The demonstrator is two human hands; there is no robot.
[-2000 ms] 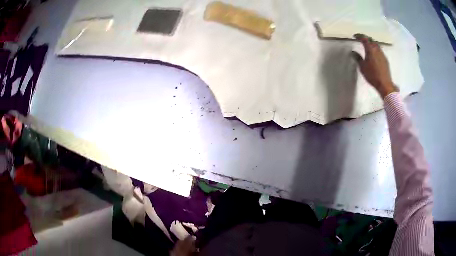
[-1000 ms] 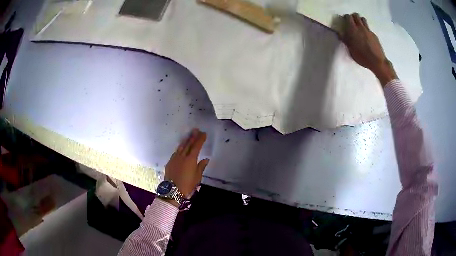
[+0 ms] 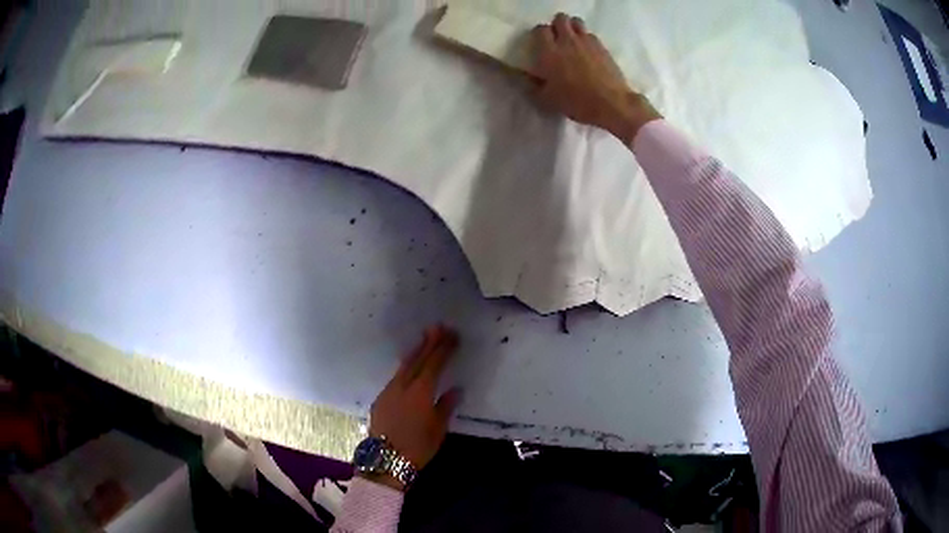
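Note:
The white paper pattern lies on a thin dark fabric lay, with a curved left side and a zigzag front edge. My right hand is on the right end of a pale wooden bar on the paper, fingers over it; its grip is partly hidden. A grey metal block lies left of the bar. My left hand is empty, resting on the pale table near its front edge, thumb apart from the fingers.
A clear, shiny flat piece lies at the paper's upper left. Small dark specks dot the table. A yellowish strip runs along the front left edge. Fabric scraps hang below it. A dark blue piece lies at the far right.
My right hand has moved left across the paper; no bar shows at its former place. My left hand has come up from below onto the table. Only one bar is now visible.

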